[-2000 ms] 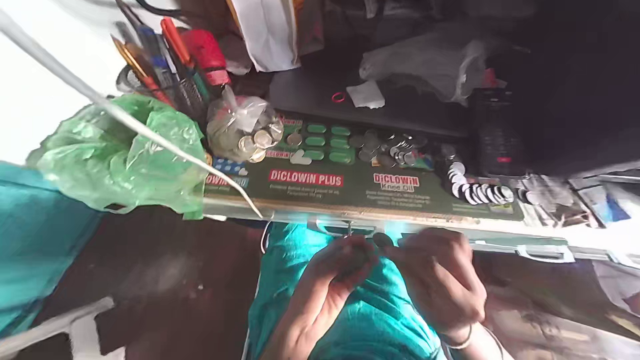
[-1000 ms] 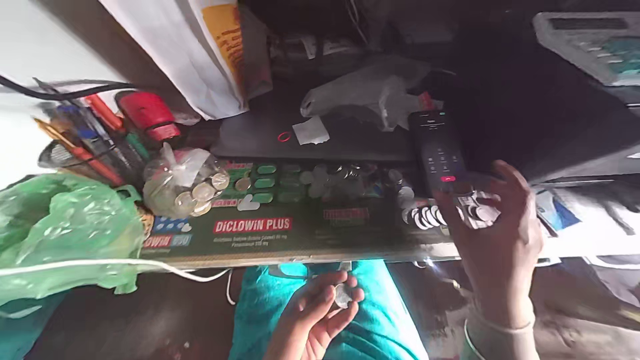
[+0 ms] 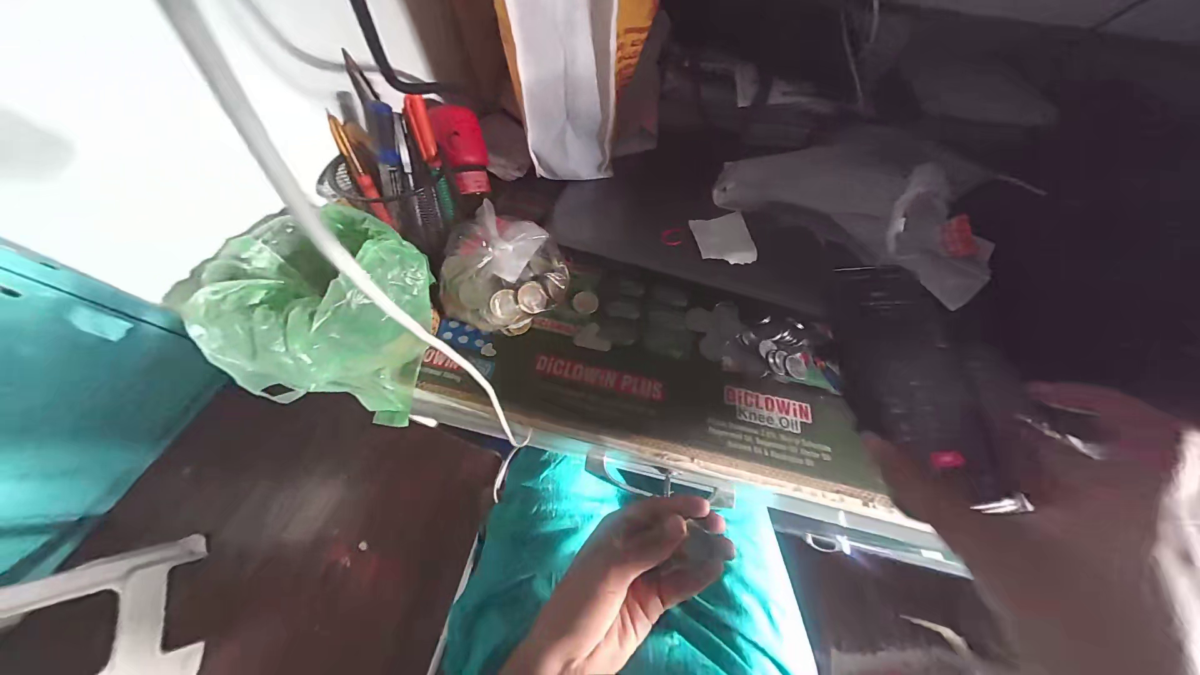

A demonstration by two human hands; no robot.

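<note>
My left hand (image 3: pixel 647 562) is over my teal-clothed lap, fingers curled; whether something lies inside them is hidden. On the right, my blurred right hand (image 3: pixel 1059 497) is at the near side of a dark phone (image 3: pixel 900 375), whose screen shows a red spot; whether it grips the phone is unclear. Shiny coins (image 3: pixel 783 356) lie on a printed mat (image 3: pixel 600 412) left of the phone. A knotted clear plastic bag of coins (image 3: pixel 530 291) sits farther left, with a loose coin (image 3: pixel 585 302) beside it.
A green plastic bag (image 3: pixel 309 300) hangs at the left, below a mesh pen holder (image 3: pixel 403 197). A white cable (image 3: pixel 347 262) crosses the view. A paper scrap (image 3: pixel 724 238), red rubber band (image 3: pixel 672 236) and clear bag (image 3: pixel 853 187) lie behind. A drawer handle (image 3: pixel 656 478) is under the table edge.
Two seconds ago both hands were together above the lap; the right hand has since moved right to the phone. White-rimmed coins seen beside the phone earlier no longer show. The view has shifted.
</note>
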